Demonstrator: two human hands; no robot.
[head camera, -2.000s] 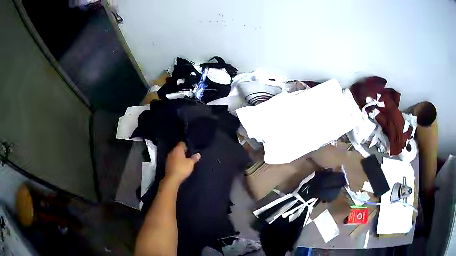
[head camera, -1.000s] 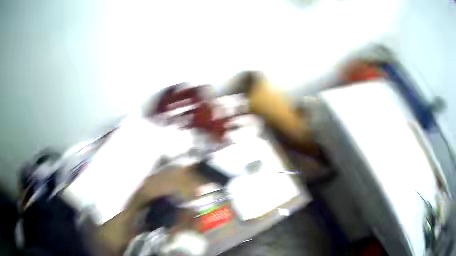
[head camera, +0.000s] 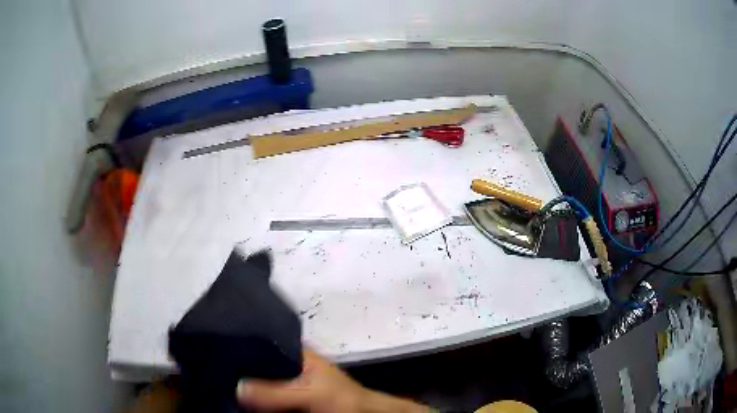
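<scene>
My right hand (head camera: 311, 389) reaches in from the bottom edge and is closed on a folded bundle of black fabric (head camera: 238, 327). The bundle is over the front left of the white pressing table (head camera: 194, 218), slightly blurred, with pointed ends upward. Its lower part is cut off by the frame. A brownish patch shows beside it at the bottom left; I cannot tell whether it is my left hand. The steam iron (head camera: 505, 226), with a yellow wooden handle, lies at the table's right. A white card (head camera: 416, 212) lies over a steel ruler (head camera: 323, 225).
Red-handled shears (head camera: 443, 135) and a tan card strip (head camera: 315, 140) lie at the back by another ruler (head camera: 216, 148). A red-and-black unit (head camera: 610, 189) with blue hoses stands right. White scraps (head camera: 691, 355) and a silver duct (head camera: 558, 351) are lower right.
The view has turned right from the cluttered table to the pressing table. The hand on the flat black pieces has left view; my right hand now shows, holding a black bundle.
</scene>
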